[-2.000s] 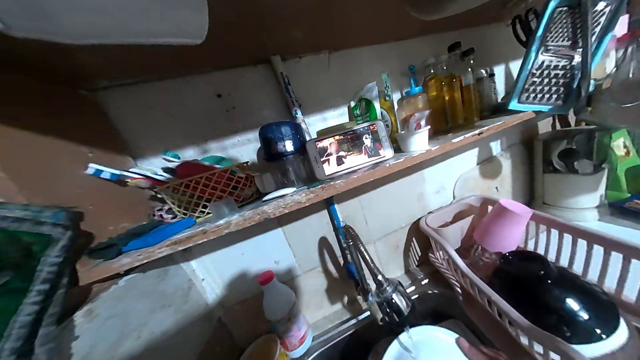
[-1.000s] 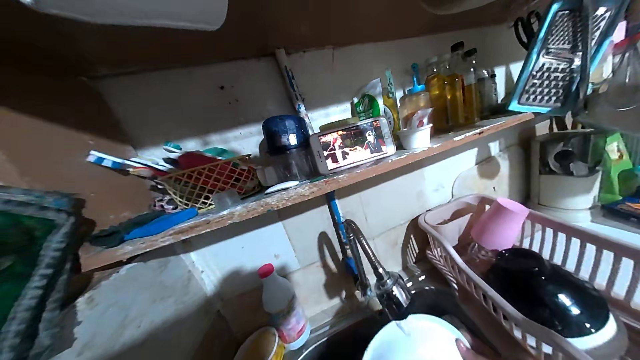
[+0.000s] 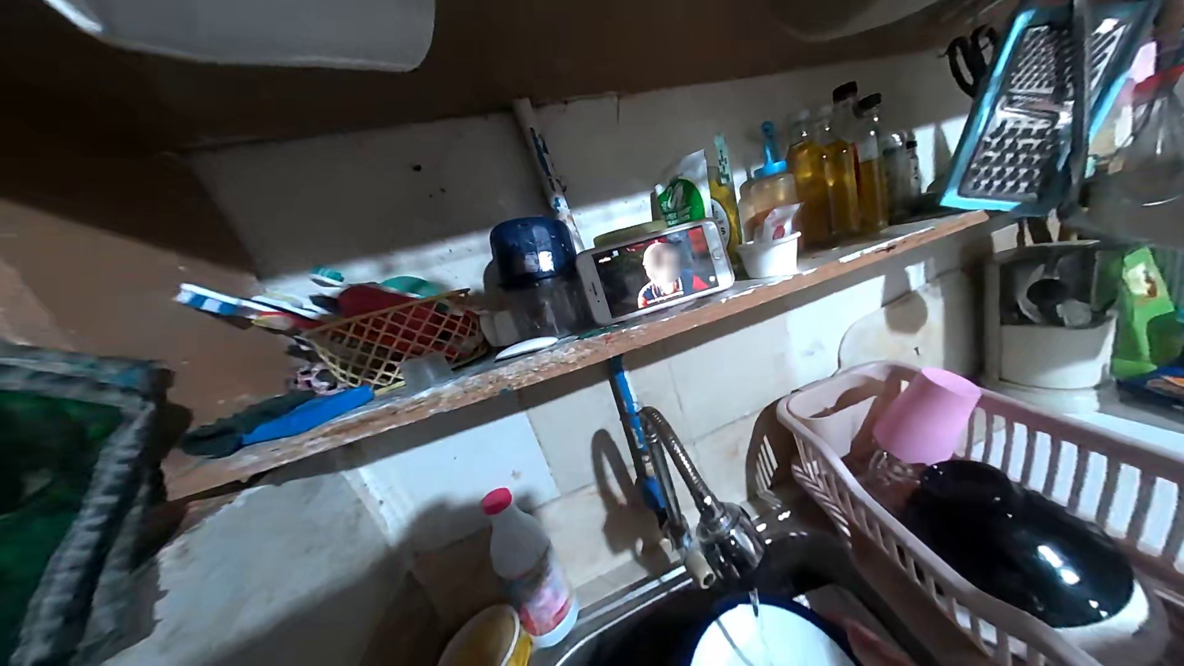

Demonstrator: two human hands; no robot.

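A white plate (image 3: 772,638) shows at the bottom edge, in the dark sink (image 3: 638,624). A thin stream of water falls onto it from the metal faucet (image 3: 726,541). Just right of the plate is a dim, blurred part of my right hand (image 3: 869,638); its fingers and any hold on the plate cannot be made out. My left hand is out of view.
A pink dish rack (image 3: 925,564) right of the sink holds a pink cup (image 3: 927,416) and black dishware (image 3: 1022,541). A red-capped bottle (image 3: 532,573) stands left. Above, a wooden shelf (image 3: 592,350) bears a phone (image 3: 657,271), a basket (image 3: 398,338) and bottles (image 3: 837,176).
The white plate has moved down in view since one second ago. Fingers that showed at its right edge earlier are now dim and blurred. The picture on the phone has changed.
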